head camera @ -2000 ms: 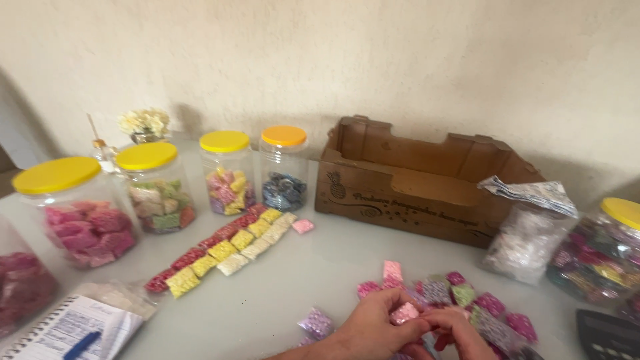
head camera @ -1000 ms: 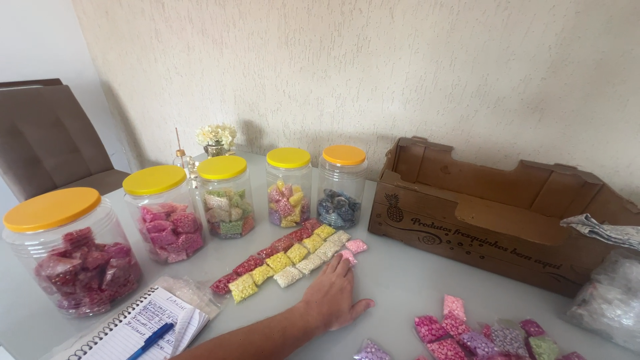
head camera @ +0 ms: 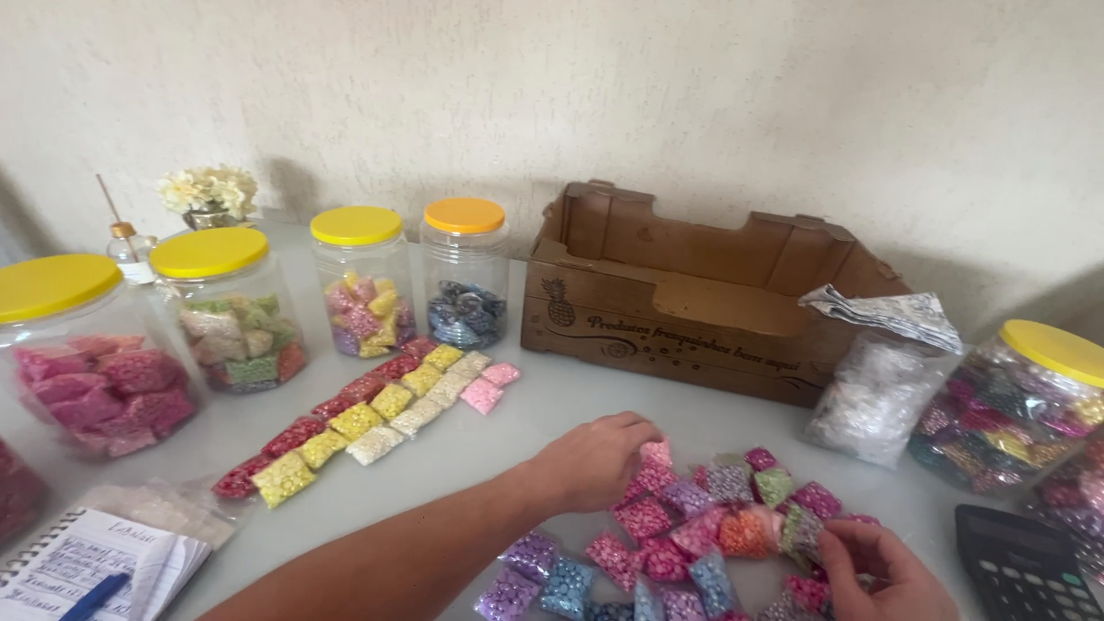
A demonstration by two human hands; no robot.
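At the upper left edge of a pile of small bead packets (head camera: 642,517), my left hand (head camera: 604,457) has its fingers curled on a light pink packet (head camera: 657,451). My right hand (head camera: 875,569) is at the pile's right side, its thumb and fingers by a green and purple packet (head camera: 800,533); whether it grips that packet is unclear. Left of the pile, packets lie in slanting rows: red (head camera: 293,435), yellow (head camera: 354,421) and cream (head camera: 417,416). Two light pink packets (head camera: 481,395) lie beside the cream row's upper end.
Lidded clear jars of packets (head camera: 362,293) stand behind the rows, another jar (head camera: 1018,414) at right. A brown cardboard box (head camera: 681,345) stands at the back, a clear plastic bag (head camera: 875,401) by its corner. A calculator (head camera: 1026,561) and a spiral notebook (head camera: 95,569) lie in front.
My left hand has moved from the light pink packets beside the rows to the pile on the right. My right hand has come into view since one second ago. The view has swung right.
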